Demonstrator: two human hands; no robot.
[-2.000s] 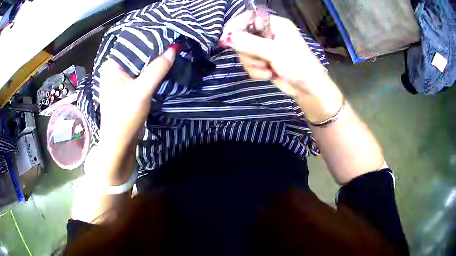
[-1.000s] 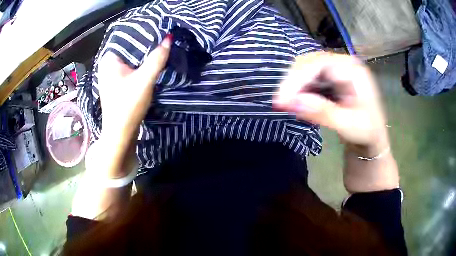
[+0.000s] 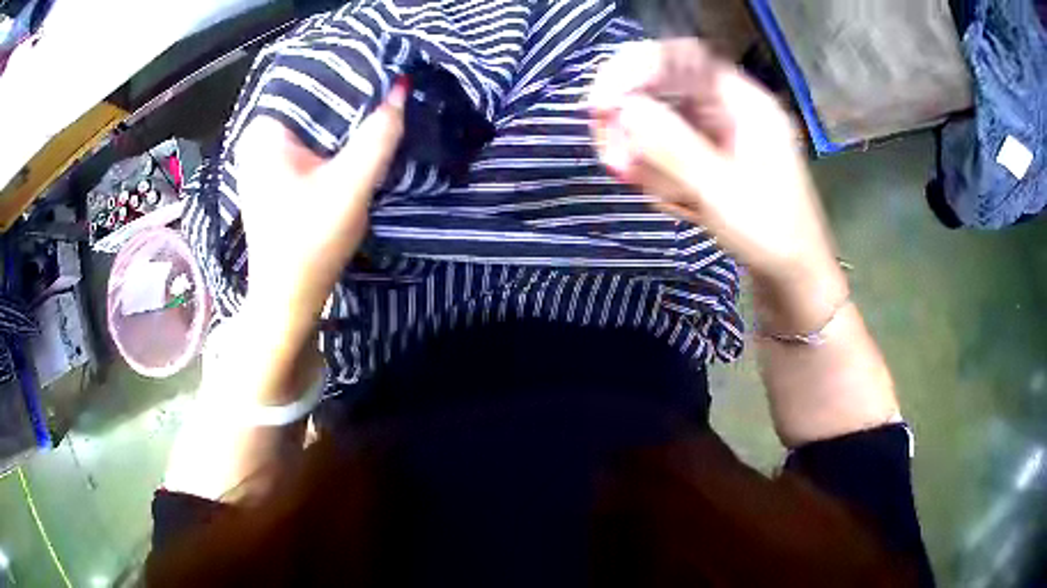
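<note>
A dark garment with white stripes lies bunched across my lap. My left hand grips it on the left, thumb pressed at the edge of a plain black piece of it. My right hand is above the right part of the garment, apart from the black piece. It is blurred, with the fingers curled and the thumb and fingertips close together. I cannot tell whether scissors or a thread are in it.
A pink basket with scraps stands at the left, below a tray of small round items. A white-topped table is upper left. A grey-brown board with a blue edge and a denim garment are upper right.
My right hand moved from near the black piece out to the right, then partly back up and left. My left hand has kept its grip with little movement.
</note>
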